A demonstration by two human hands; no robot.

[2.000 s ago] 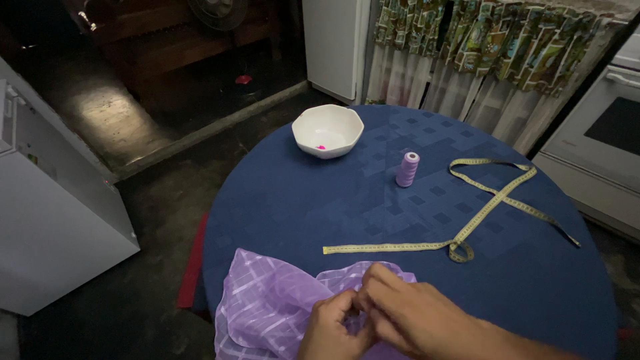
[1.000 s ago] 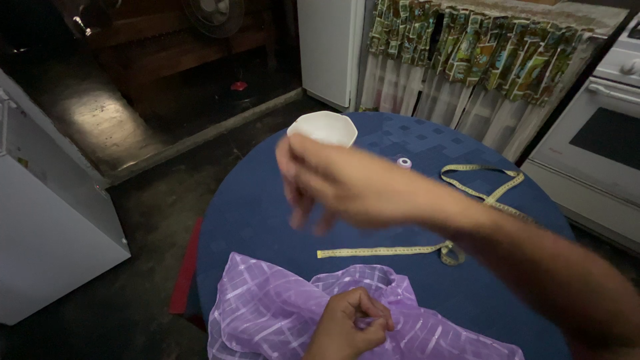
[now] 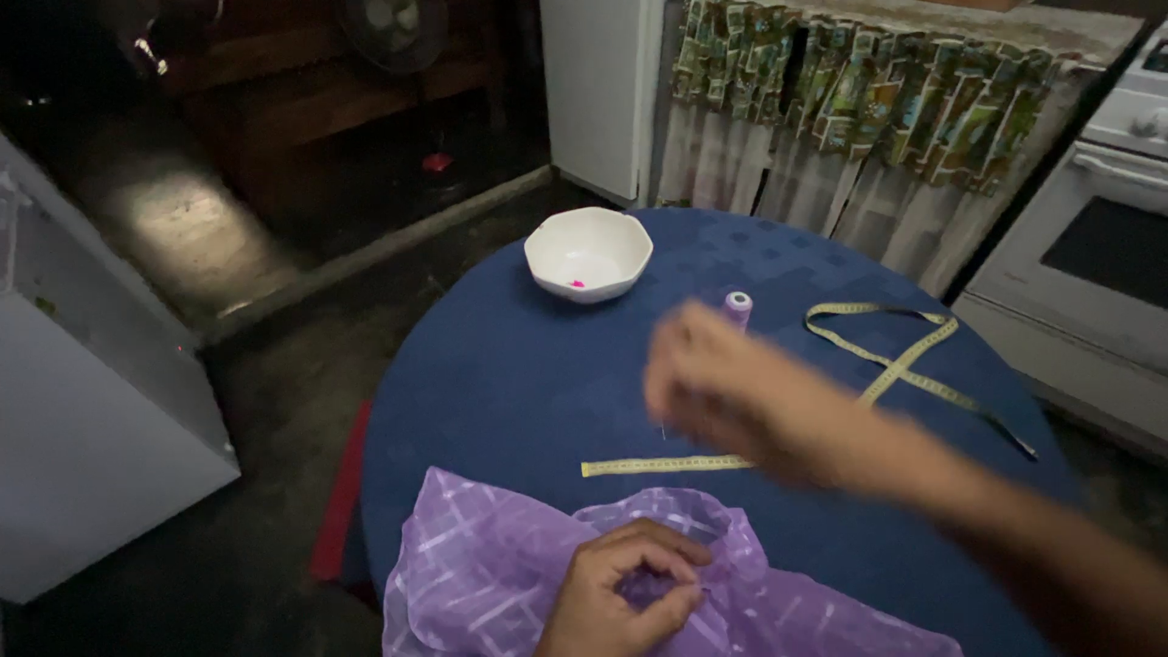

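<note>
Sheer purple fabric [image 3: 493, 557] with a pale line pattern lies along the near edge of the round table. My left hand [image 3: 630, 584] pinches a fold of it between thumb and fingertips. Above the table, blurred, is my right hand [image 3: 712, 383], its fingers curled; a thin needle-like glint shows just below them, but what the fingers hold is unclear. Behind that hand stands a cone of purple thread [image 3: 738, 308], partly hidden. A yellow measuring tape [image 3: 666, 465] lies looped on the cloth, partly covered by my right forearm.
A white faceted bowl [image 3: 591, 251] with a small pink item inside stands at the table's far side. The blue tablecloth [image 3: 511, 392] covers the round table. A red chair edge [image 3: 342, 502] is at left, a white stove [image 3: 1086, 255] at right, and a patterned curtain [image 3: 858, 91] behind.
My right hand has left the fabric, where both hands were together, rose near the bowl, and is now lower and farther right. My left hand has stayed at the fabric.
</note>
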